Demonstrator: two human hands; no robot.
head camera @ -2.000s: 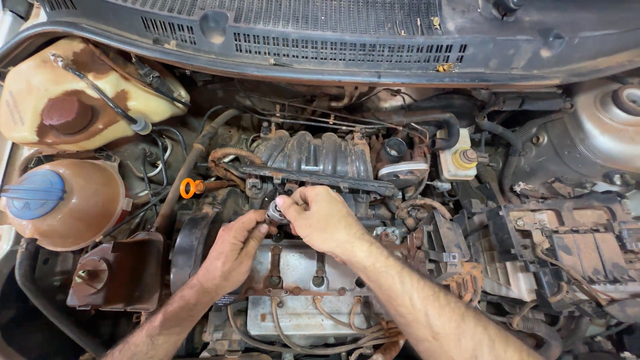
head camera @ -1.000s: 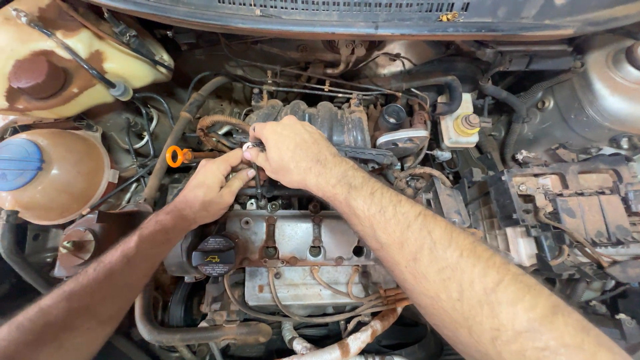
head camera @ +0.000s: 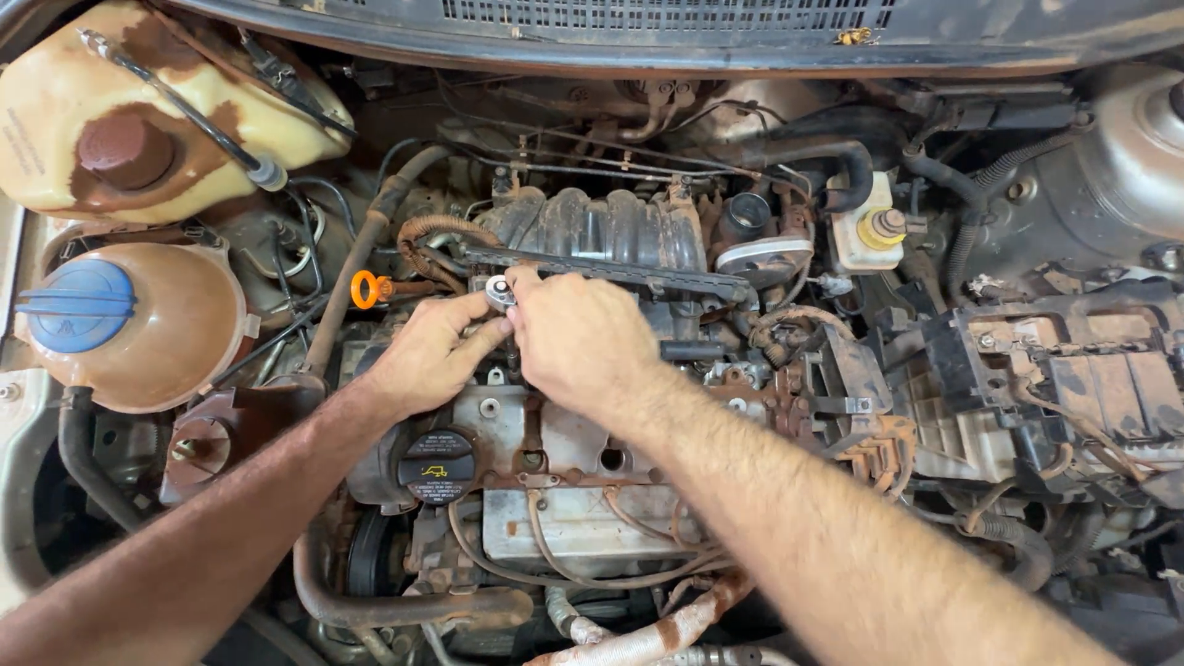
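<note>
Over the front edge of the intake manifold (head camera: 592, 227), my right hand (head camera: 583, 338) is closed around a metal ratchet (head camera: 500, 290), whose round head shows at the fingertips. The handle is mostly hidden under that hand. My left hand (head camera: 439, 351) has its thumb and index finger against the ratchet head from the left. A dark shaft drops below the head toward the engine; its lower end is hidden. Left of my left hand is the orange ring of the dipstick (head camera: 368, 289). The black oil filler cap (head camera: 437, 465) sits on the valve cover (head camera: 573, 430) below the hands.
At the left are a coolant tank (head camera: 185, 324) with a blue cap (head camera: 79, 305) and a stained washer fluid reservoir (head camera: 213, 139). A brake fluid reservoir (head camera: 865, 231) stands right of the manifold. Ignition leads (head camera: 555, 555) cross the engine front. The plastic cowl (head camera: 592, 42) edges the back.
Both hands have stayed together at the ratchet. Since the oldest frame, my forearms have shifted so that the oil filler cap, hidden then, shows. The view has moved somewhat.
</note>
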